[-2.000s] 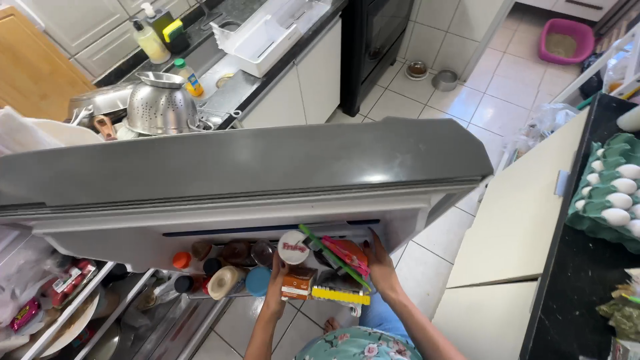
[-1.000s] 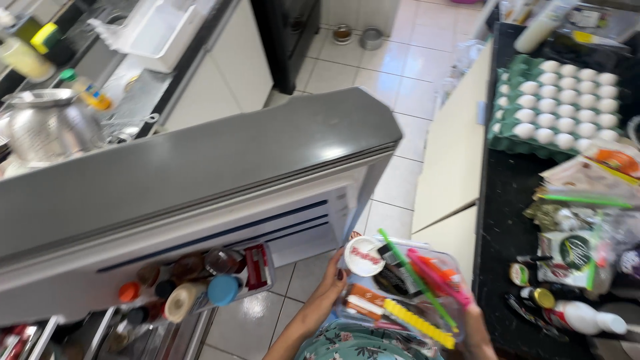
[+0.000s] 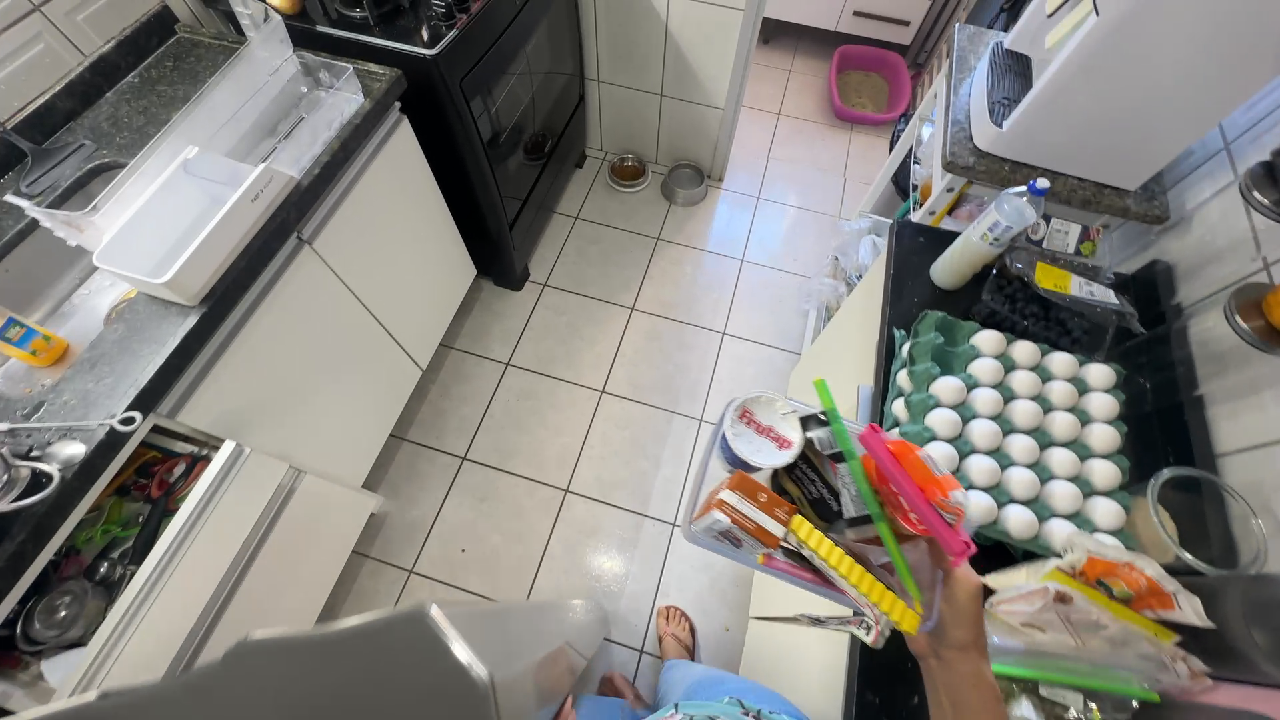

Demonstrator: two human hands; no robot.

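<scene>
My right hand (image 3: 950, 610) grips the near right end of a clear plastic bin (image 3: 705, 490), held beside the right counter. In the bin are a round white-lidded tub (image 3: 762, 430), an orange-brown carton (image 3: 745, 510), dark packets and an orange packet (image 3: 915, 485). Green (image 3: 865, 480), pink (image 3: 915, 490) and yellow (image 3: 850, 575) plastic clips lie across them. A sliver of skin at the bottom edge, beside the grey refrigerator door (image 3: 370, 665), may be my left hand (image 3: 566, 709); its fingers cannot be made out.
A green egg tray (image 3: 940, 340) with several white eggs, a bottle (image 3: 985, 240) and bagged food (image 3: 1090, 620) are on the right counter (image 3: 905, 265). An open utensil drawer (image 3: 205, 530) juts out at left. Metal bowls (image 3: 684, 184) stand on the floor by the black oven (image 3: 510, 120).
The bin, earlier between both hands by the refrigerator door's shelves, is now in my right hand beside the counter. My left hand has left it. The view has swung right and up.
</scene>
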